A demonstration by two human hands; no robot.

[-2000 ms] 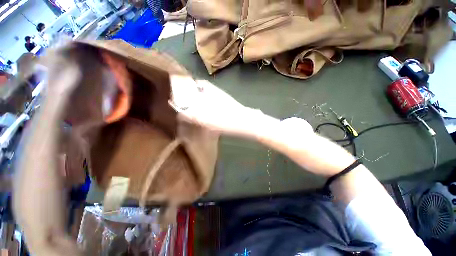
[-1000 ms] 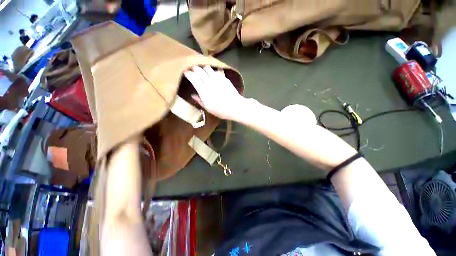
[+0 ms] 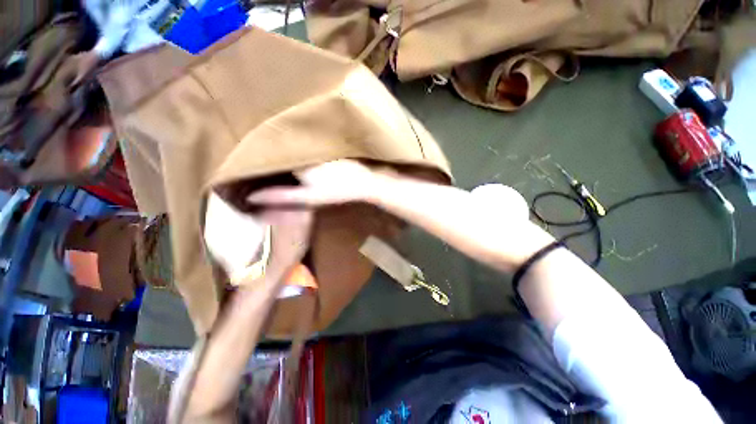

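Observation:
A tan-brown bag body [image 3: 273, 108] lies at the left of the green table, its open mouth towards me. My right hand [image 3: 327, 186] is at the mouth under the upper rim, blurred, fingers pointing left. My left hand [image 3: 286, 232] reaches into the mouth just below it, its fingers blurred and partly hidden. I cannot tell if either hand grips anything. A cream webbing tab [image 3: 386, 260] with a metal snap hook [image 3: 429, 288] sticks out over the table. An orange piece [image 3: 300, 280] shows inside the mouth, beside my left wrist.
More brown bags [image 3: 497, 33] lie at the back. A white disc [image 3: 500, 201] is beside my right forearm. A black-corded tool [image 3: 587, 199] with loose threads is right of it. A red can [image 3: 686, 142] and power strip [image 3: 661, 89] are far right, a fan [image 3: 723, 331] below.
The bag mouth has opened wider and the orange piece now shows. My left hand has moved up and right into the mouth. My right hand has moved slightly left and down. The hook tab has shifted right.

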